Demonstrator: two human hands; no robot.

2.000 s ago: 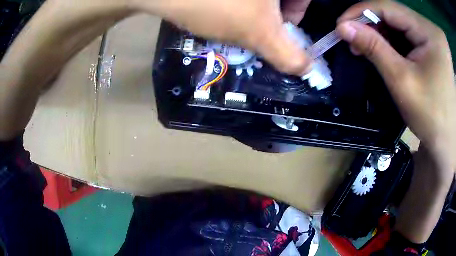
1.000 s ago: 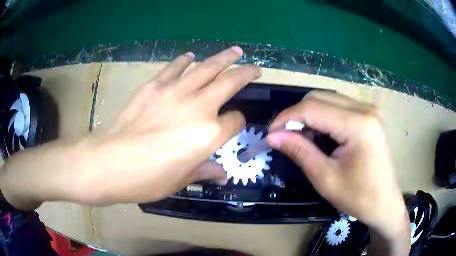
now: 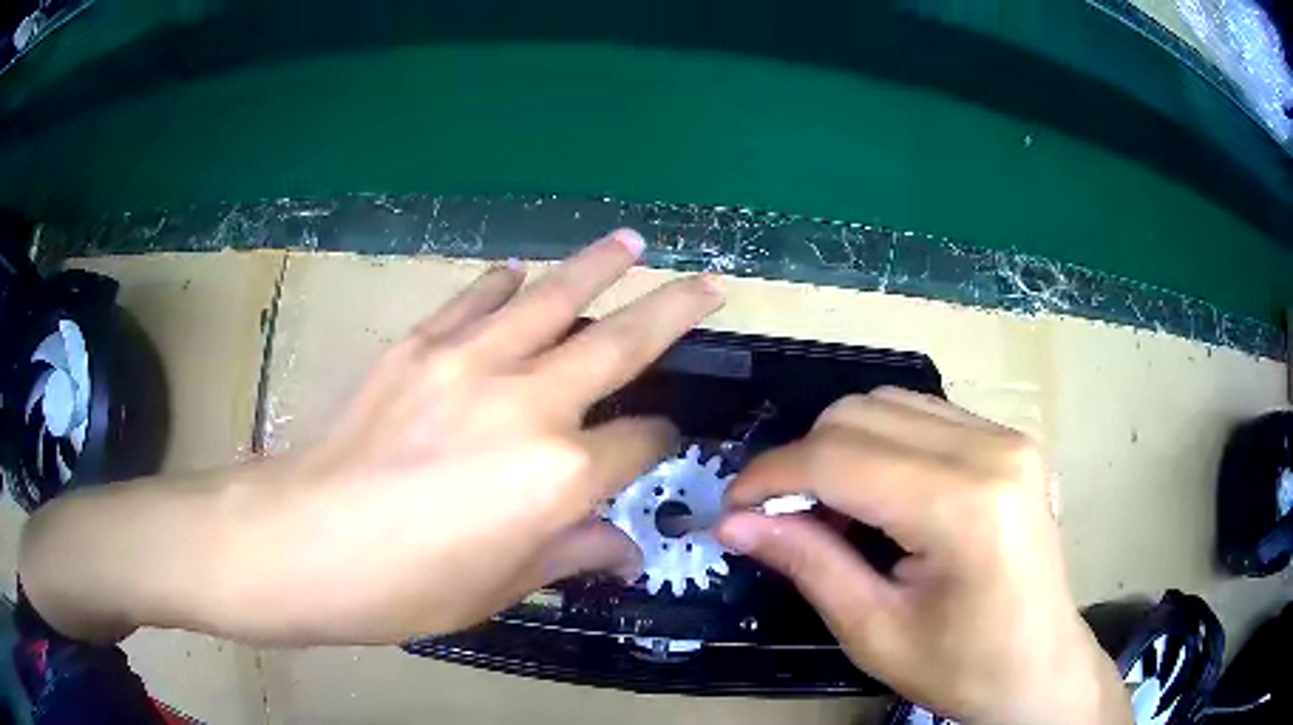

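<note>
The white spur gear (image 3: 686,564) lies flat in the open black base housing (image 3: 837,371), below the middle of the view. My left hand (image 3: 482,439) reaches in from the left, thumb and index finger at the gear's left edge, other fingers spread over the housing. My right hand (image 3: 908,545) pinches the flat ribbon cable (image 3: 699,523), which rises from the gear's dark centre hole. The white cable connector (image 3: 787,504) sticks out between its thumb and index finger. The motor and lead wires are not visible; my left hand covers that part of the housing.
A fan head with pale blades (image 3: 60,397) stands at the left edge. Another fan head (image 3: 1163,677) is at the lower right, and a black unit (image 3: 1259,496) at the right edge. The green conveyor belt (image 3: 638,128) runs across the top beyond the cardboard-covered bench (image 3: 206,319).
The view has tilted up, showing more belt. Over the last second, both hands stay at the gear and cable. Earlier, my left hand was around the gear, which stood raised and tilted; now it lies flat.
</note>
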